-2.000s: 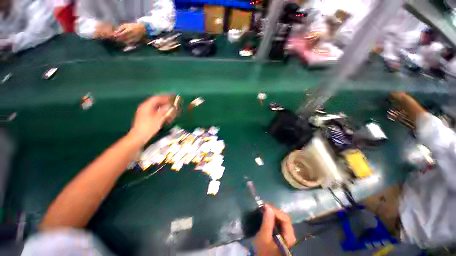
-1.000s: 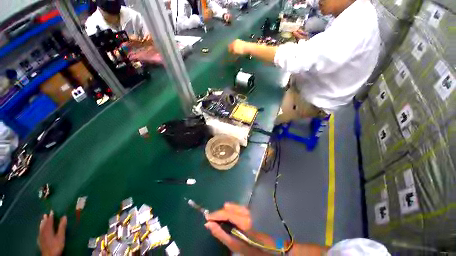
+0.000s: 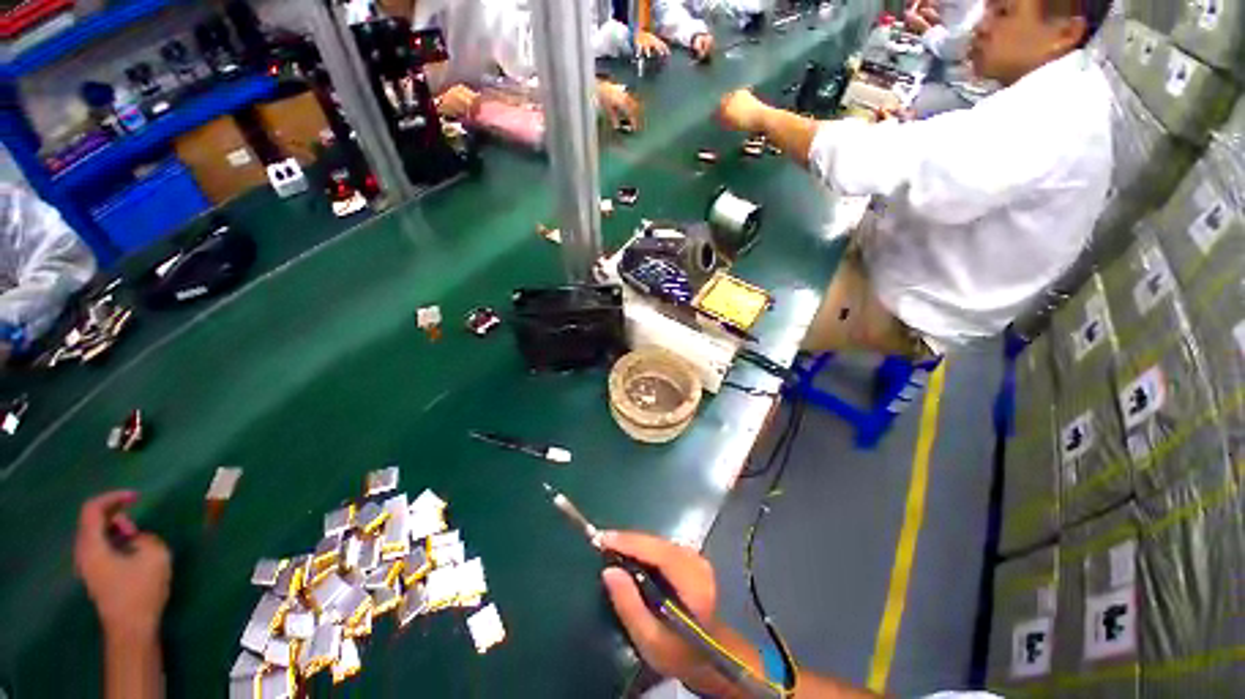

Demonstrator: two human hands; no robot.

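Observation:
My right hand (image 3: 662, 594) holds the soldering iron (image 3: 642, 574) like a pen, its tip pointing up and left over the green bench (image 3: 410, 437). My left hand (image 3: 126, 567) is at the lower left with fingers curled. A small dark reddish patch shows between its thumb and fingers, too small and blurred to name. A loose heap of silver-white pouch cells with yellow edges (image 3: 335, 594) lies between my hands, touched by neither. A thin dark stick with a pale end (image 3: 522, 445) lies beyond the iron tip.
A round tan pot (image 3: 655, 396), a black box (image 3: 569, 328) and a yellow sponge or tray (image 3: 733, 302) stand near the right bench edge, by a metal post (image 3: 568, 150). A solder spool (image 3: 735, 219) stands farther back. A person in white (image 3: 969, 191) works at the right, beside stacked cartons (image 3: 1133, 451).
The view has swung right, then slightly back left since one second ago. My left hand has gone from spread fingers to curled ones. My right hand still holds the iron.

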